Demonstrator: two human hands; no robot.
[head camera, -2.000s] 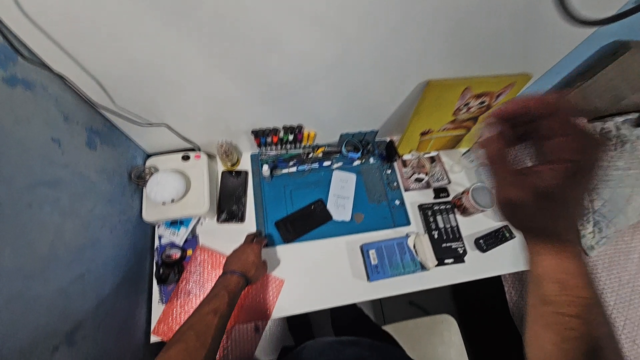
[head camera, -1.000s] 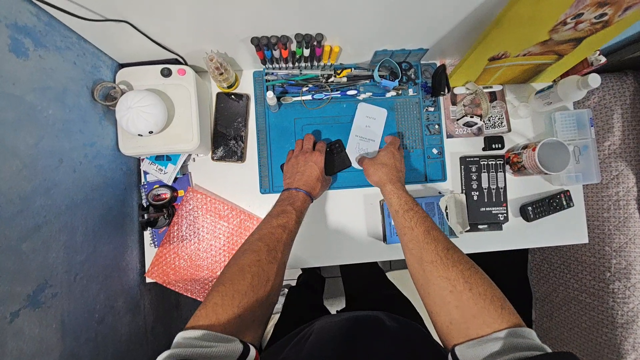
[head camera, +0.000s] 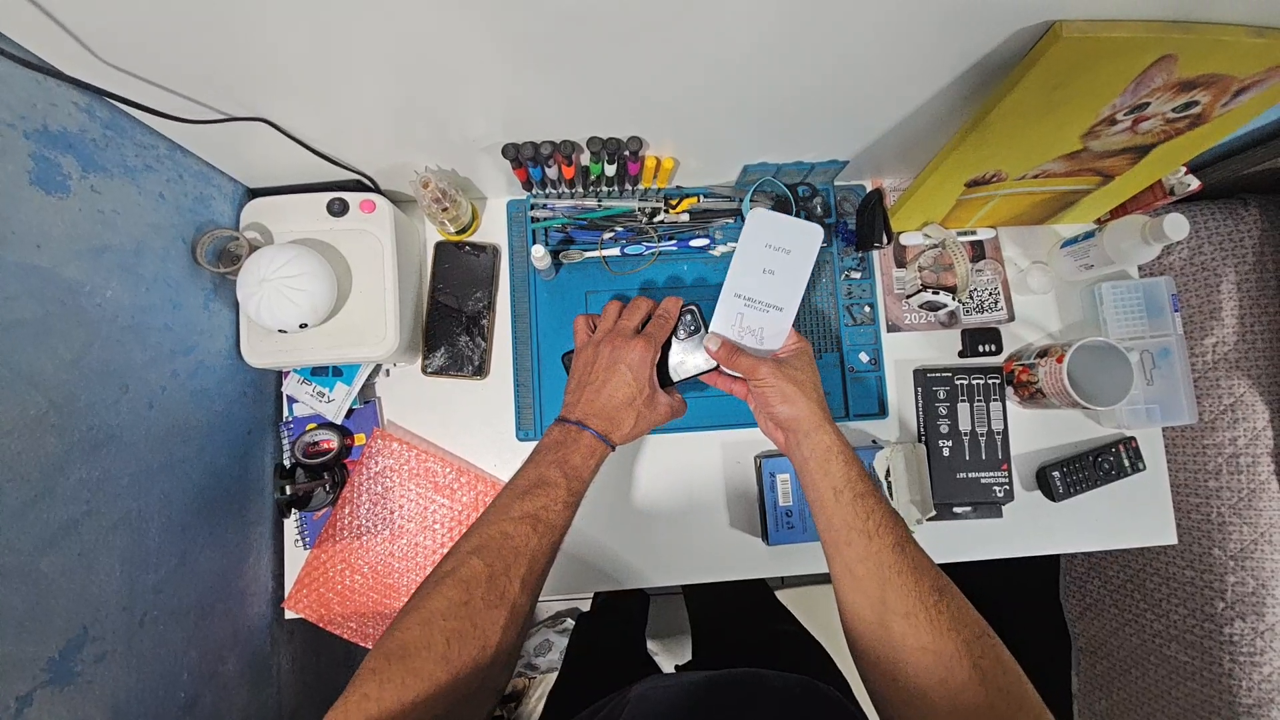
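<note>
My left hand (head camera: 625, 372) covers part of a dark smartphone (head camera: 690, 352) over the blue silicone repair mat (head camera: 600, 293); the phone's camera block shows beside my fingers. My right hand (head camera: 770, 385) grips the lower end of a white printed packet (head camera: 768, 275), thumb in front, and its fingers are beside the phone. Whether they also touch the phone is hard to tell. Tweezers, brushes and other slim tools (head camera: 640, 225) lie along the mat's top. Screwdrivers (head camera: 572, 165) with coloured handles stand in a row behind it.
Left are a cracked smartphone (head camera: 460, 312), a white boxy device (head camera: 385, 300) and pink bubble wrap (head camera: 395, 535). Toward the right are a blue box (head camera: 790, 505), a black screwdriver-set box (head camera: 965, 435), a mug (head camera: 1085, 374), a remote control (head camera: 1090, 469) and a clear plastic case (head camera: 1165, 370). A kitten picture (head camera: 1090, 130) leans behind.
My right hand, raised away from the mat two seconds ago, came down to the white packet and now holds it. My left hand moved from the mat's edge onto the phone. The view has shifted.
</note>
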